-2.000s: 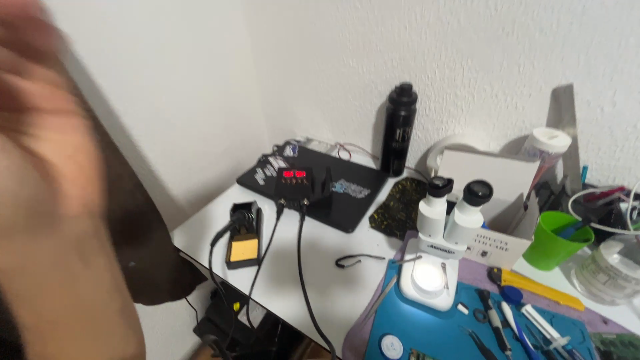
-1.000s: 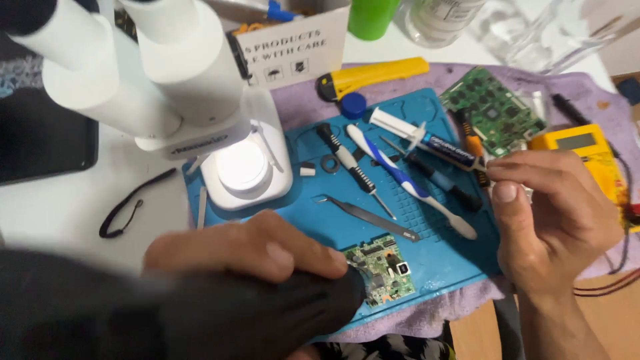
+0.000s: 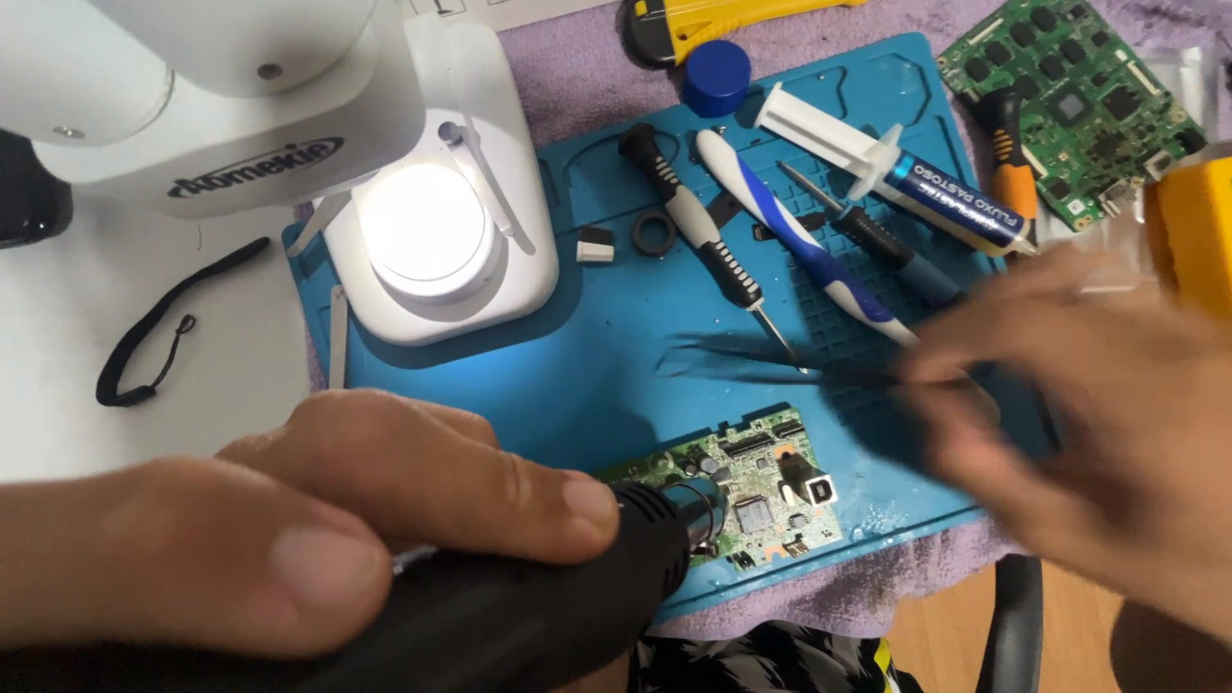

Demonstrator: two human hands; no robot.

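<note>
My left hand (image 3: 414, 510) is closed around the black handle of a hot-air gun (image 3: 539, 597). The gun's metal nozzle (image 3: 701, 508) is over the left part of a green circuit board (image 3: 770, 491), hiding some of it. The board lies on a blue silicone mat (image 3: 462, 404). My right hand (image 3: 1059, 404), blurred, pinches a pair of dark tweezers (image 3: 828, 373), whose tips point left above the mat, beyond the board. Just beyond the tweezers lie a screwdriver (image 3: 703, 231) and a blue-and-white toothbrush (image 3: 789, 231).
A white microscope (image 3: 443, 279) with a lit round base stands at the left, beside a black strap (image 3: 144, 337). Toward the back are a flux syringe (image 3: 895, 178), a blue cap (image 3: 717, 77) and a yellow cutter (image 3: 751, 24). A larger green board (image 3: 1068, 106) and a yellow device (image 3: 1193, 231) are at the right.
The tweezers, lying on the mat one second ago, are now in my right hand, which has moved left over the mat. The view has moved down from the wider desk.
</note>
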